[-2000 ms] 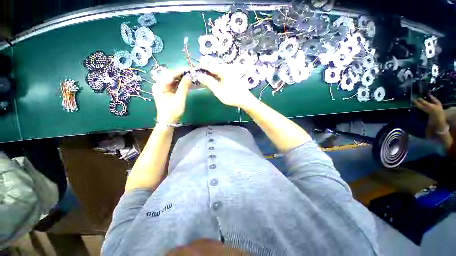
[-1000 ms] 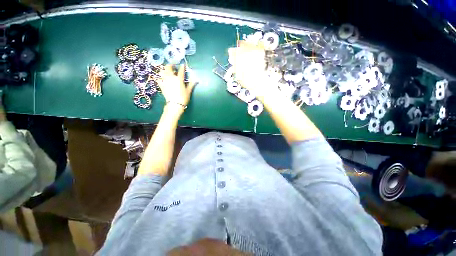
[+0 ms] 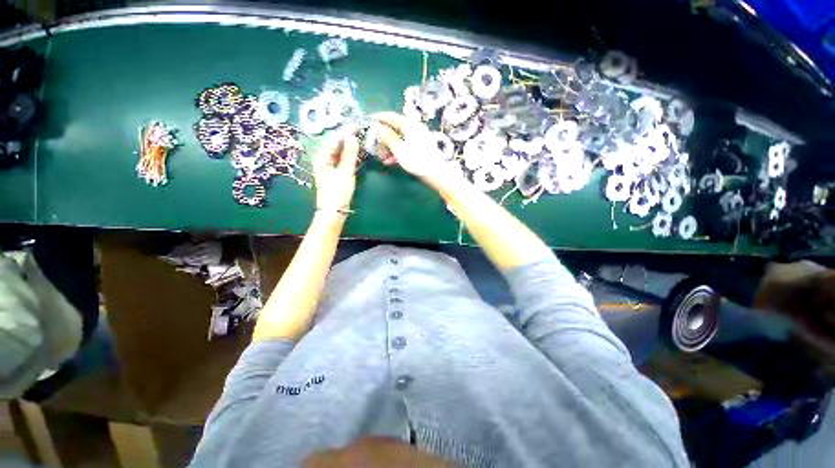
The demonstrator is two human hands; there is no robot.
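My left hand and my right hand are close together above the green belt. Between their fingertips is a small whitish ring part, mostly covered and overexposed. My right fingers are on it; whether my left fingers hold a separate part is unclear. Dark wired rings with pale dots lie in a cluster left of my hands. Translucent clear rings lie just beyond my left hand. A big pile of white and grey ring assemblies with thin leads lies right of my right hand.
A loose orange-and-white lead-wire bundle lies at the left on the green belt. Black parts are at the far left. A cardboard box stands below. Another person's hand shows blurred at the right edge.
My right hand has left the pile and moved left. My left hand has moved slightly right, away from the clear rings. Both hands now meet around a small part.
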